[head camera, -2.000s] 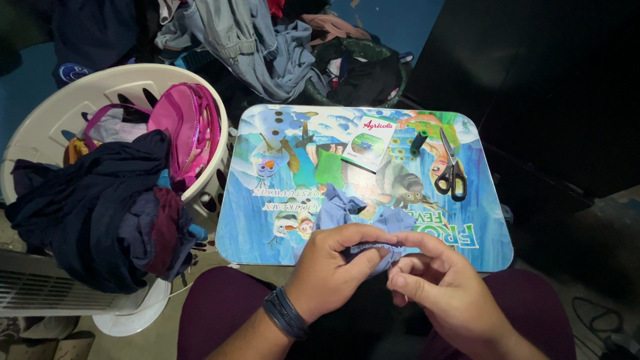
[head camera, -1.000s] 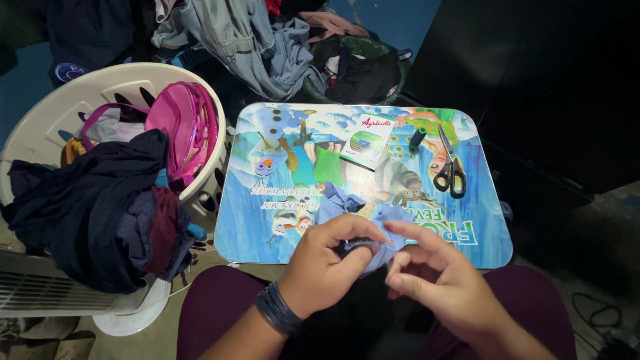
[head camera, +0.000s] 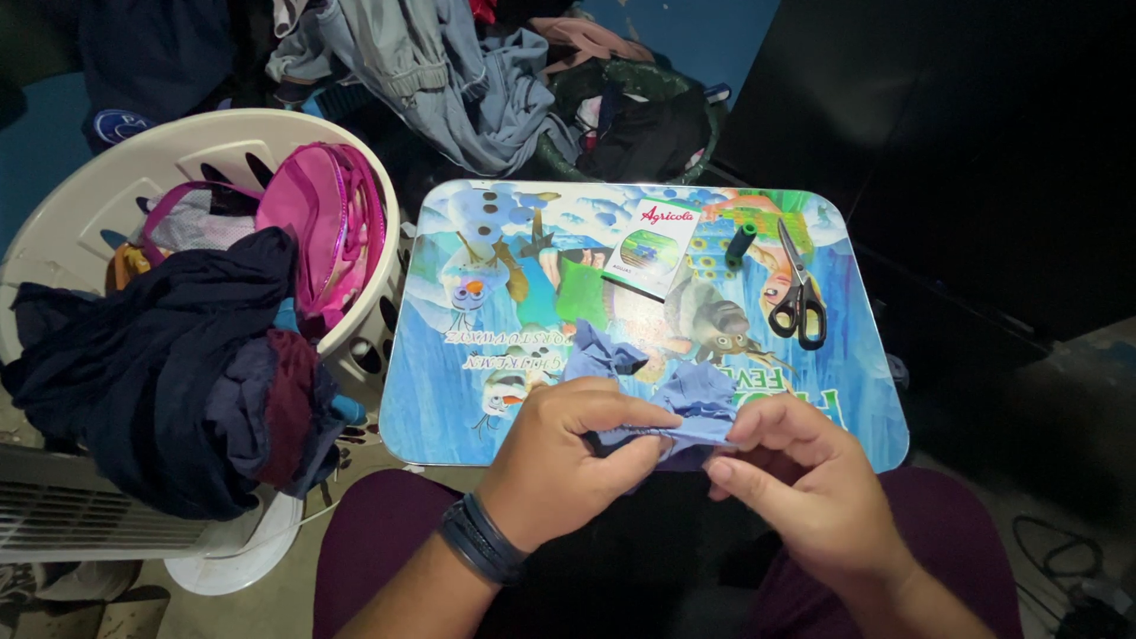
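Observation:
Blue fabric (head camera: 697, 399) hangs over the near edge of a small printed table (head camera: 435, 355). My left hand (head camera: 577, 453), with a dark band at the wrist, pinches a gathered edge of it between thumb and fingers. Dark stitches show along that edge. My right hand (head camera: 799, 479) is at the right end of the same edge, fingertips at the cloth; whether it holds a needle cannot be seen. Farther back on the table lie a needle packet (head camera: 655, 248), a dark green thread spool (head camera: 741, 244) and black-handled scissors (head camera: 799, 293).
A cream laundry basket (head camera: 355, 169) at the left holds dark clothes (head camera: 160, 355) and a pink bag (head camera: 311, 222). Behind the table are grey-blue garments (head camera: 453, 80) and a green container of clothes (head camera: 710, 133). A white fan-like appliance (head camera: 80, 506) stands below the basket.
My right hand, apart from the cloth a second ago, is now at its right end. My left hand keeps its pinch on the fabric.

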